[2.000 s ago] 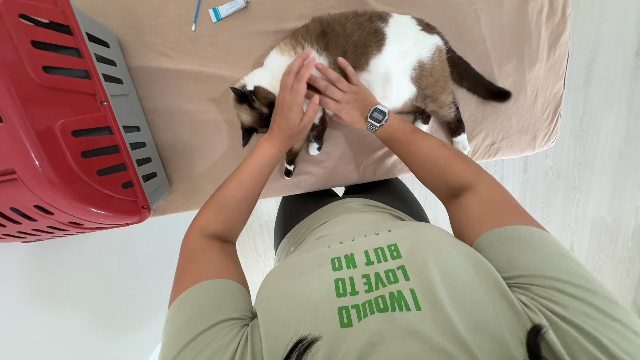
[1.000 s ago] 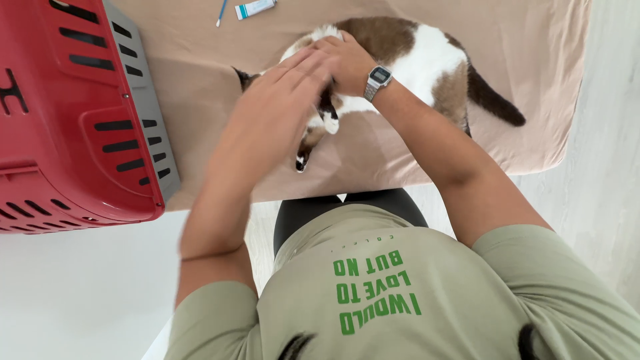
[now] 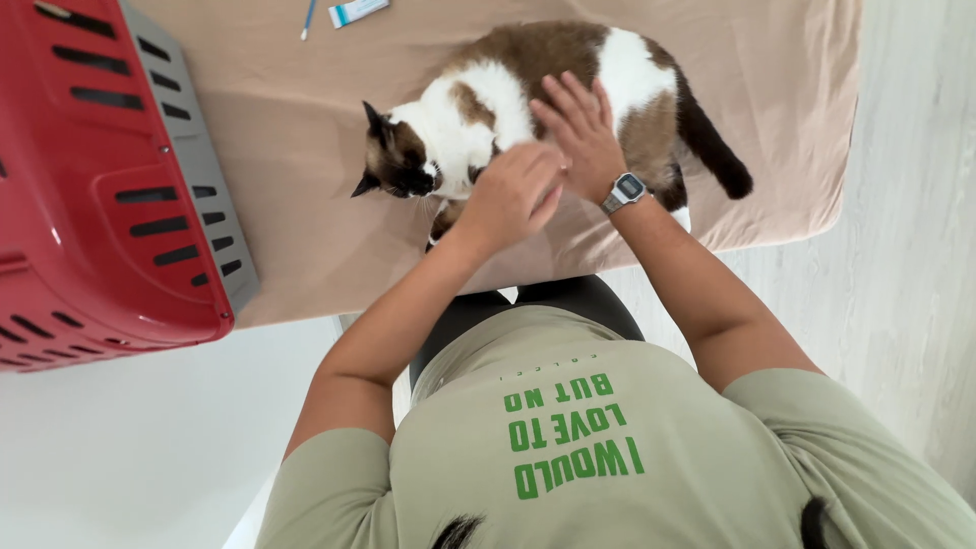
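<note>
A brown, black and white cat (image 3: 488, 99) lies on its side on a beige cloth-covered surface, its head to the left and its dark tail to the right. My right hand (image 3: 583, 145), with a silver digital wristwatch (image 3: 627, 189) at the wrist, rests on the cat's flank, fingers spread. In front of the cat's chest and forelegs is my left hand (image 3: 515, 191), its fingers curled and slightly blurred. Whether anything is between those fingertips cannot be made out. The left hand partly hides the cat's forelegs, and its fingertips come close to my right hand.
A red and grey plastic pet carrier (image 3: 91, 221) stands at the left. Toward the top lie a small white and blue tube (image 3: 358, 11) and a blue-stemmed cotton swab (image 3: 307, 21). The beige cloth (image 3: 793, 152) ends at a rounded edge over a pale floor at the right.
My hands were together at the cat's neck and shoulder; both are now farther right, the right one on its flank. The cat's head, partly covered a second ago, shows fully.
</note>
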